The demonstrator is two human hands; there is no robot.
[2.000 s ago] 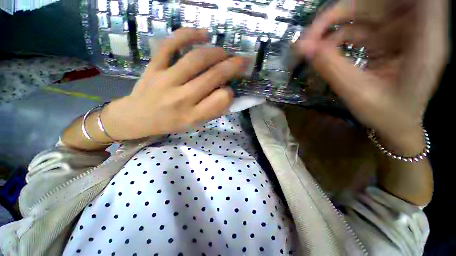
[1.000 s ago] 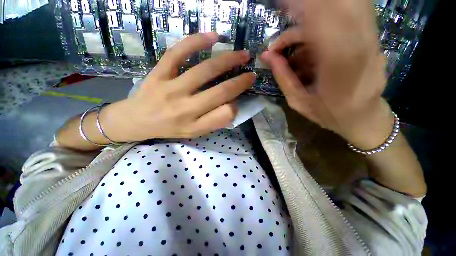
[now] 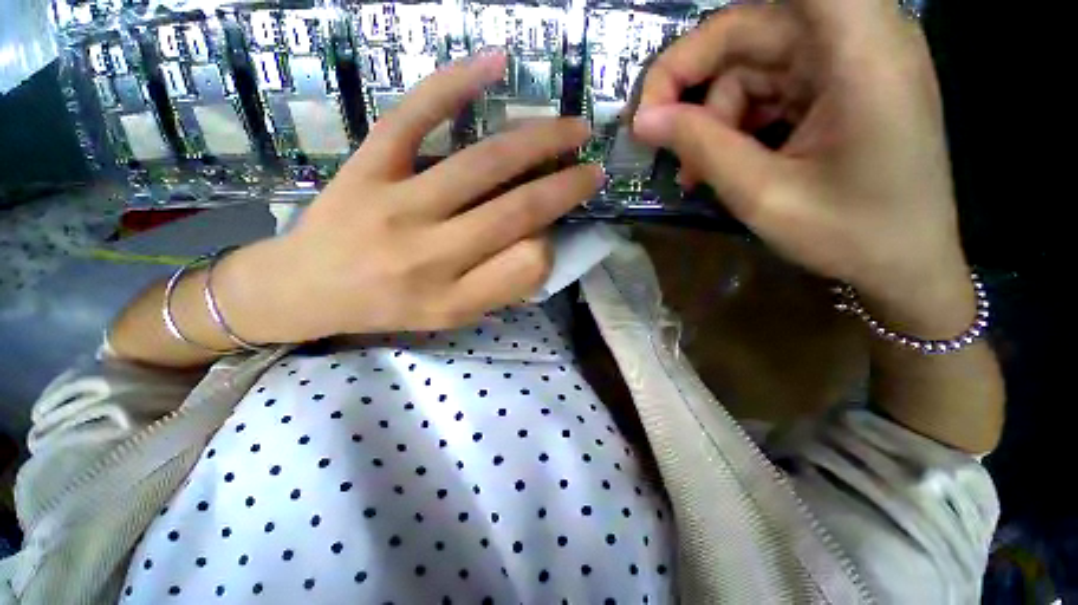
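Green-and-silver circuit boards [image 3: 313, 118] with pale squares stand side by side in a shiny blister tray [image 3: 236, 177] across the top. My left hand [image 3: 437, 225] lies over the tray's near edge, fingers spread, two fingertips over a board. A white backing strip [image 3: 577, 257] sticks out from under its curled lower fingers. My right hand [image 3: 816, 154] is just right of it, thumb and index pinched low over a board. A greyish square [image 3: 630, 151] shows at these fingertips; whether it is held or lies on the board cannot be told.
Clear plastic sheeting [image 3: 24, 47] is at the top left corner. Beyond my left wrist are a red object [image 3: 166, 220] and a grey floor with a yellow line [image 3: 136, 255]. A brown surface [image 3: 757, 319] is below my right hand.
My right hand came from the right to beside my left fingertips, then shifted slightly right. My left hand stays over the tray, its index finger now straighter. More of the tray's left end shows.
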